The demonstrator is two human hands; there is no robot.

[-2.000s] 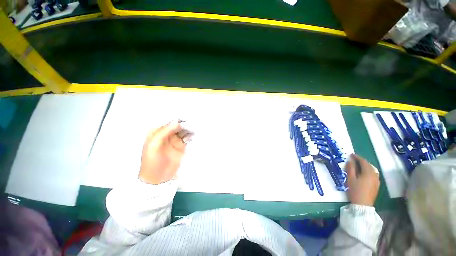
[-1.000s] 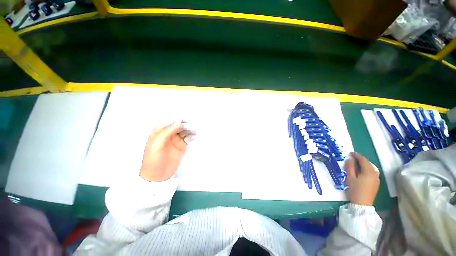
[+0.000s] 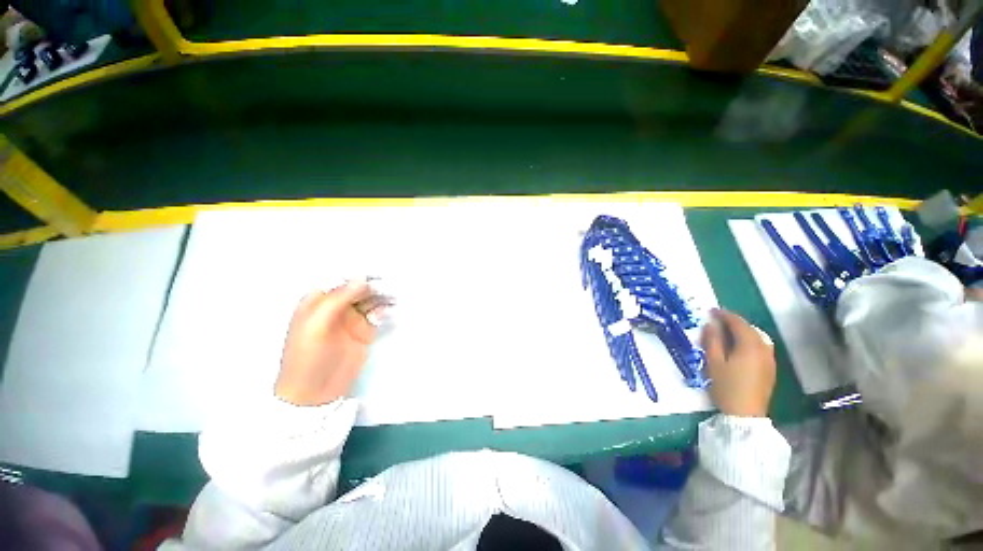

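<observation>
A fan-like pile of open dark blue wristwatches (image 3: 636, 296) lies overlapping on a white sheet (image 3: 485, 301), right of centre, with small white patches on several of them. My left hand (image 3: 327, 339) is over the left part of the white sheet, its fingers curled with the fingertips close together. Glare hides whether anything small is between them. My right hand (image 3: 738, 361) is at the lower right edge of the pile, fingers curled beside the strap ends. I cannot tell whether it touches or grips a strap.
Another white sheet (image 3: 92, 344) lies at the far left. A neighbour's sleeve (image 3: 905, 323) reaches in at right, over blue watches (image 3: 825, 258) on a white sheet. A yellow edge (image 3: 377, 202) borders the dark green conveyor. A brown carton (image 3: 733, 30) stands across the line.
The view has turned slightly, so the scene sits further left. The neighbour's arm at right has moved forward over the watches there. My hands and the pile look much the same.
</observation>
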